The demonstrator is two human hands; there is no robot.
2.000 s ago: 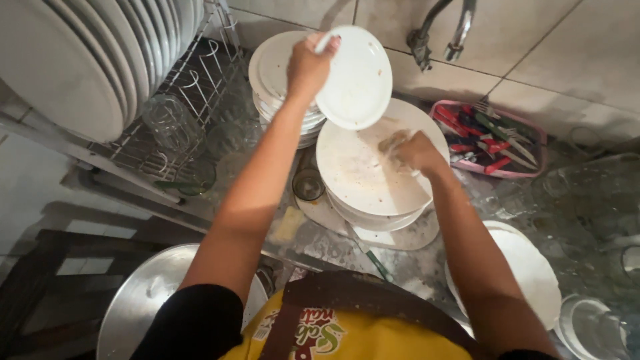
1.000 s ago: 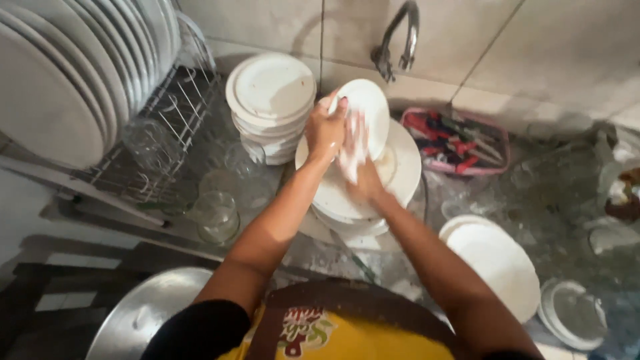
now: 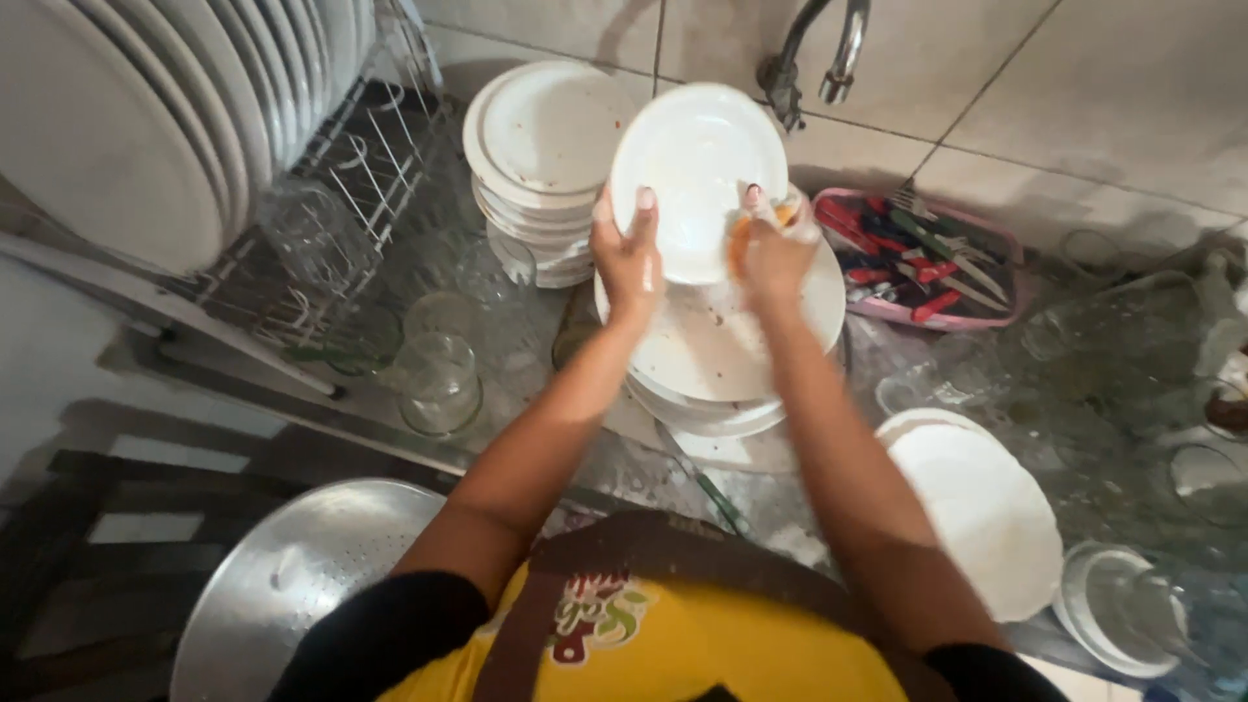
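My left hand (image 3: 629, 258) grips the lower left rim of a small white plate (image 3: 697, 166), its thumb on the plate's face. At the plate's lower right, my right hand (image 3: 778, 249) presses an orange sponge (image 3: 743, 244) against it, slightly blurred. Beneath both hands lies a stack of larger white plates (image 3: 721, 351), the top one dotted with food bits. Behind and to the left stands a stack of smaller white plates (image 3: 551, 136). A curved metal faucet (image 3: 843, 68) comes from the tiled wall behind.
Large plates (image 3: 107, 146) stand in a wire rack (image 3: 375, 185) at left, near drinking glasses (image 3: 439, 380). A pink basket (image 3: 965, 317) of cutlery is at right, with more glassware beyond. A white dish (image 3: 975, 507), a green-handled knife (image 3: 720, 502) and a perforated metal pan (image 3: 312, 575) are nearer.
The small plate has turned to show its face more fully, and my hands have moved apart to its two sides. Two seconds ago my right hand was on the large top plate.
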